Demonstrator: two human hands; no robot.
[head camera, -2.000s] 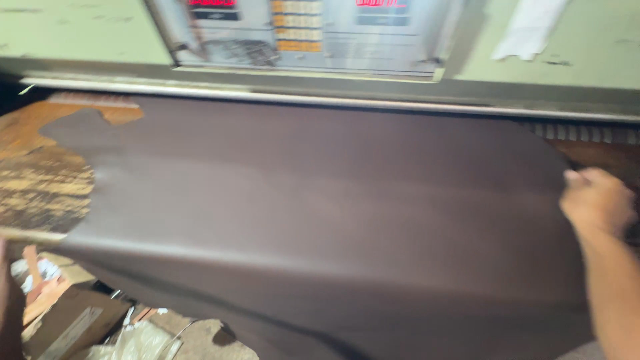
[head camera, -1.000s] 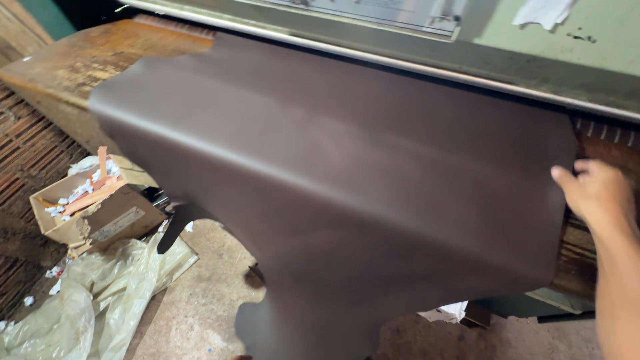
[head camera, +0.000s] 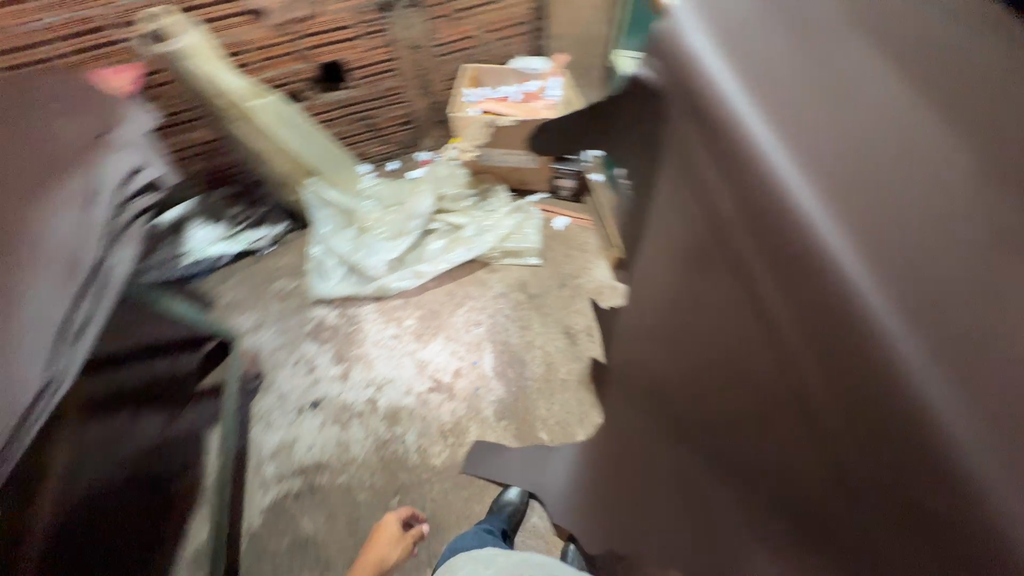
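A large dark brown sheet, apparently leather, (head camera: 768, 320) hangs over the machine's edge at the right, its irregular edge reaching down by my shoes. My left hand (head camera: 398, 534) is low at the bottom centre, fingers loosely curled with nothing seen in them, left of my legs and apart from the sheet. At the left, more brown sheets (head camera: 72, 216) lie draped in a stack over a green metal frame (head camera: 228, 424). My right hand is out of view.
A cardboard box of scraps (head camera: 508, 144) stands against the ribbed brick wall (head camera: 320, 32). Crumpled translucent plastic sheeting (head camera: 408, 232) and a pale roll (head camera: 264, 112) lie near it. My shoe (head camera: 510, 508) is on the worn concrete floor (head camera: 416, 360).
The view has swung far left, away from the machine, to the floor and the stack of sheets. My right hand, earlier at the sheet's right edge, has left the view; my left hand now shows low.
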